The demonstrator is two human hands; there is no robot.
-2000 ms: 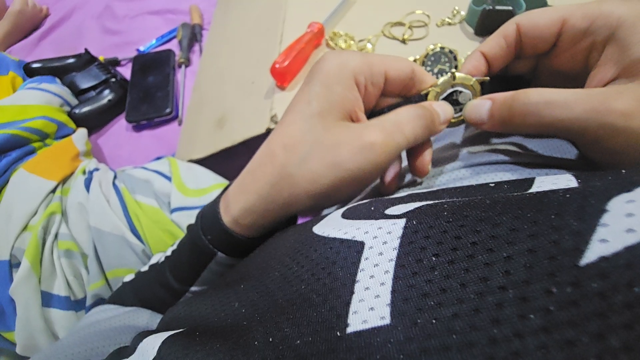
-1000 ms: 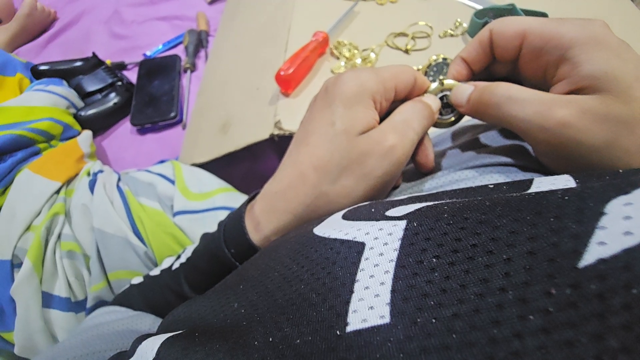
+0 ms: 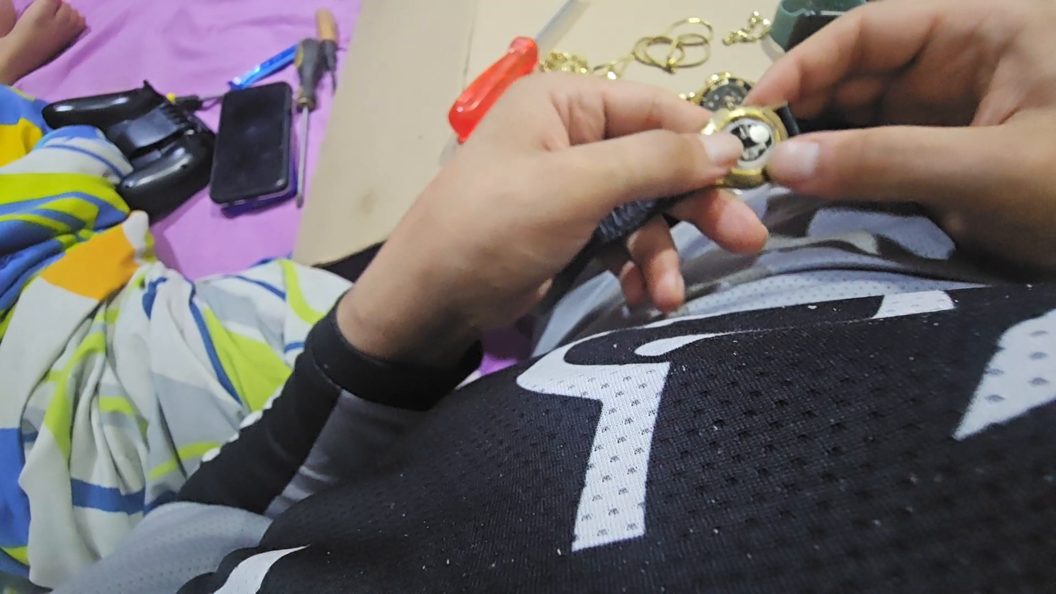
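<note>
My left hand [image 3: 528,181] grips a gold-coloured watch case [image 3: 752,147] between thumb and fingers, at its left edge. The case shows a round opening with dark and silvery parts inside. A dark strap [image 3: 631,219] runs from it under my left palm. My right hand [image 3: 916,124] holds the case's right side, its thumb tip on the rim and its index finger behind. Just beyond the case lies a second gold watch [image 3: 726,92] with a dark dial, partly covered by my left fingers and the case.
A red-handled screwdriver [image 3: 495,87], gold rings [image 3: 675,45], a gold chain [image 3: 747,30] and a dark green round object [image 3: 813,18] lie on a tan board [image 3: 388,115]. Leftward are a game controller [image 3: 136,140], a phone [image 3: 252,144], another screwdriver [image 3: 307,91] and someone's bare foot [image 3: 41,37].
One second ago my fingers covered more of the watch case; now its round opening shows plainly. My left fingers have spread below it. Both hands stay at the case.
</note>
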